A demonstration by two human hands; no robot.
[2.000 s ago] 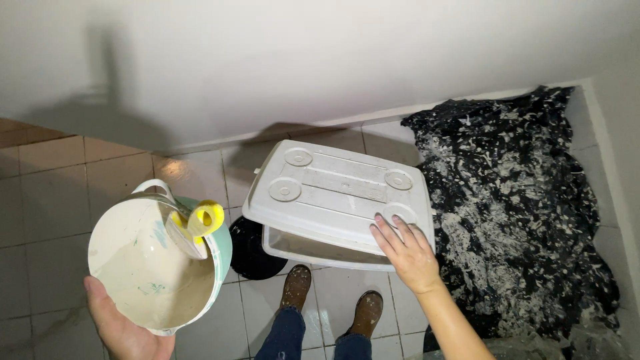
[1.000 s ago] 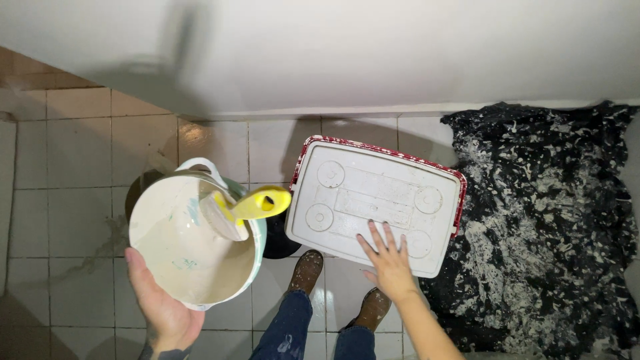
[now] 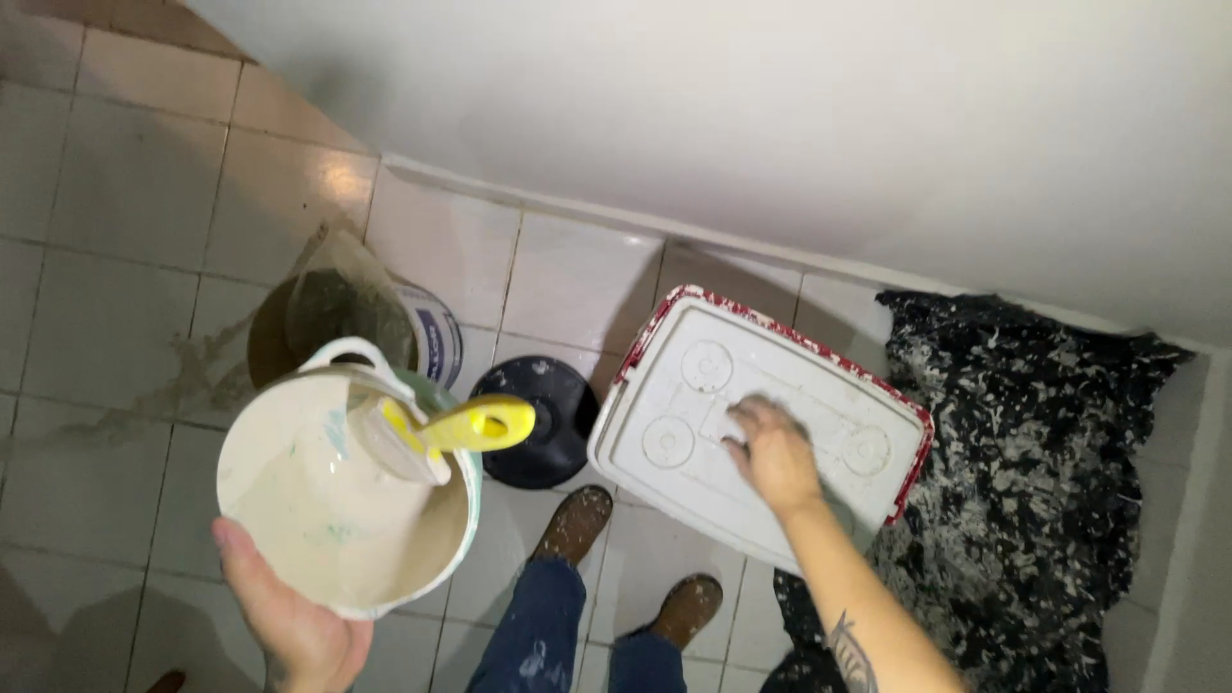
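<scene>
My left hand (image 3: 294, 606) holds a white plastic pail (image 3: 452, 539) by its lower left side, thumb on the rim. Whitish paint or paste coats its inside. A scraper with a yellow handle (image 3: 491, 423) rests in the pail, its coated blade inside and the handle sticking out over the right rim. At centre right, a white lid (image 3: 626, 433) covers a rectangular tub with a paint-spattered red rim (image 3: 818, 354). Over the middle of this lid is my right hand (image 3: 775, 452), blurred, its fingers slightly bent and nothing seen in them; contact with the lid cannot be told.
A round black lid or base (image 3: 541, 423) lies on the tiled floor between pail and tub. Behind the pail stands a bucket (image 3: 433, 337) with a plastic bag (image 3: 342, 289) in it. Spattered black sheeting (image 3: 1020, 481) covers floor at the right. A white wall (image 3: 770, 125) runs behind.
The white lid, tilted up with a gap at its near side two seconds ago, now lies flat on the red-rimmed tub. My right hand has moved from its near edge to over its middle.
</scene>
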